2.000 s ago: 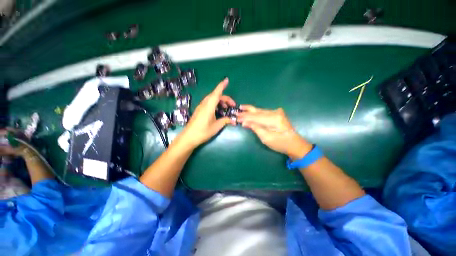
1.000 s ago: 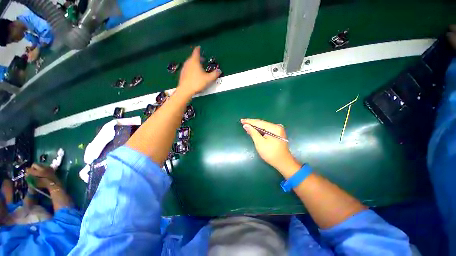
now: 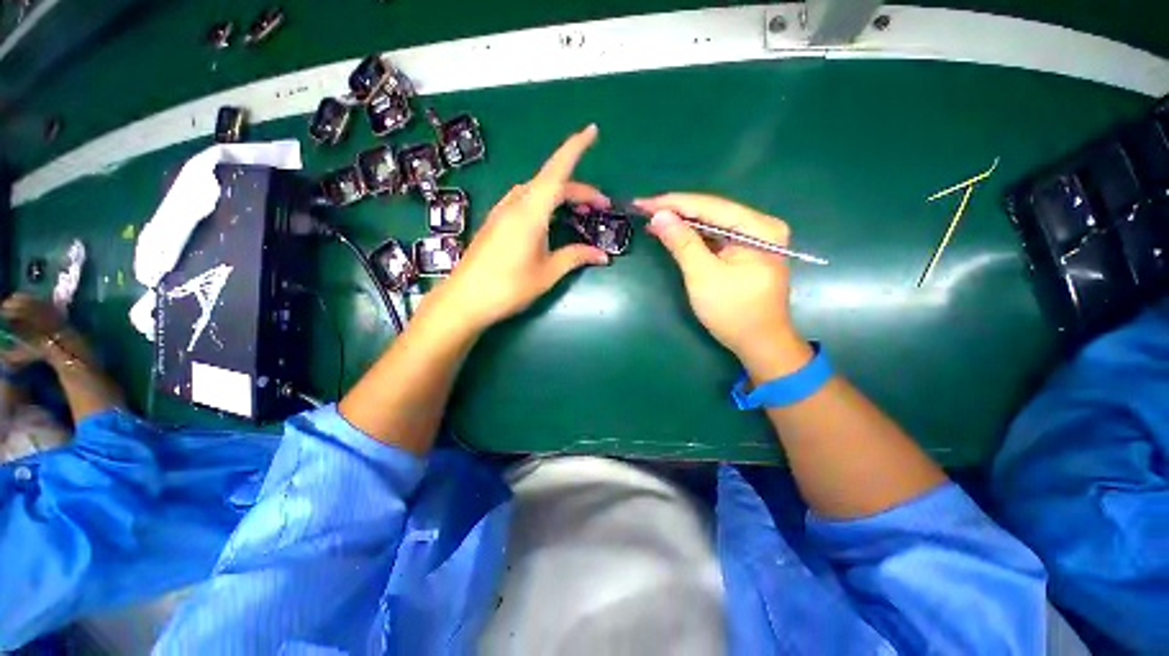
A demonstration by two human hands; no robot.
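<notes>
A small dark square watch case (image 3: 605, 232) with a shiny rim is held by my left hand (image 3: 519, 250), between thumb and fingers, above the green mat. My left index finger points up and away from it. My right hand (image 3: 737, 263), with a blue wrist strap (image 3: 785, 381), grips a thin silver pen-length tool (image 3: 756, 240). The tool's front end is at the case's upper right edge; its exact tip is unclear. Several similar cases (image 3: 421, 167) lie in a cluster left of my left hand.
A black box (image 3: 244, 295) with a cable and a white cloth (image 3: 192, 212) stands at left. Yellow-green thin sticks (image 3: 949, 231) lie at right, near a black pocketed tray (image 3: 1090, 218). A white rail (image 3: 577, 54) crosses behind. Blue-sleeved people sit on both sides.
My left hand has come back from beyond the rail and now holds a case. My right hand has moved slightly right and up with the tool. The camera view has shifted.
</notes>
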